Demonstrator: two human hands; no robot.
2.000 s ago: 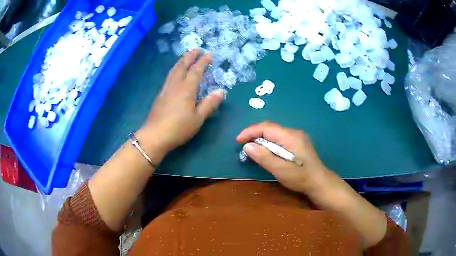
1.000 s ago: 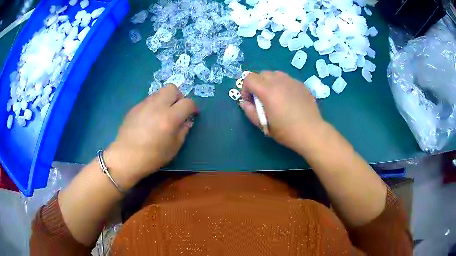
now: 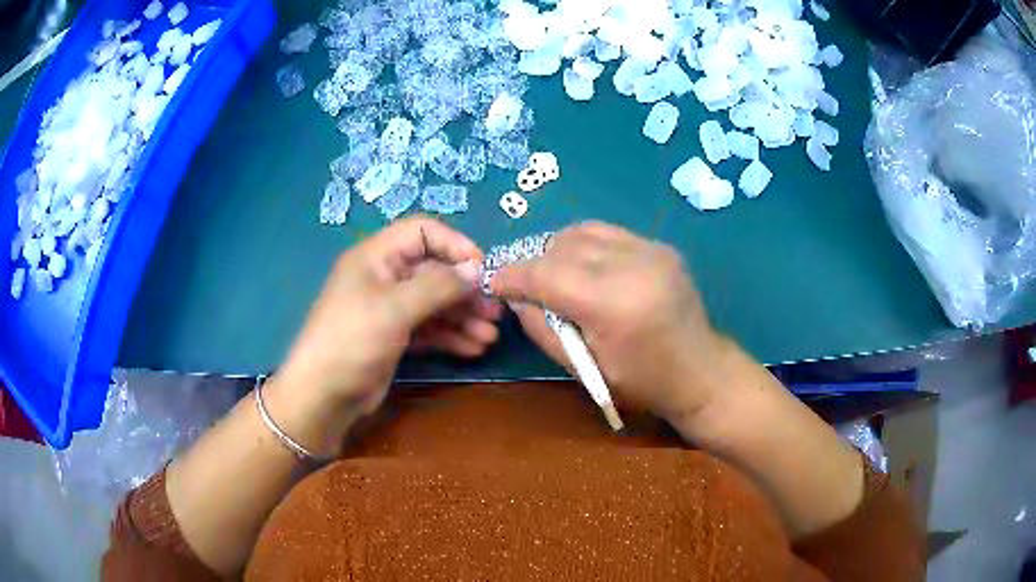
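Observation:
My left hand (image 3: 398, 301) and my right hand (image 3: 619, 307) meet at the fingertips near the bench's front edge. Between them is a small clear shell (image 3: 489, 276), mostly covered by the fingers. My right hand also holds a slim white pen-like tool (image 3: 585, 364), its pale brownish end pointing down towards my body. A few white perforated inserts (image 3: 515, 205) lie on the green mat just beyond the hands. Clear base shells (image 3: 420, 80) lie in a loose pile behind them. Frosted covers (image 3: 727, 68) lie in a bright pile to the right.
A blue parts bin (image 3: 153, 244) with whitish pieces stands at the left. A large crumpled clear plastic bag (image 3: 949, 193) lies at the right. A dark object (image 3: 932, 28) is at the back right. The bench's front edge curves close to my body.
Both hands have come together, my left moving right and my right moving back from the inserts towards my body. The tool now points more towards my body. The whole view has shifted slightly.

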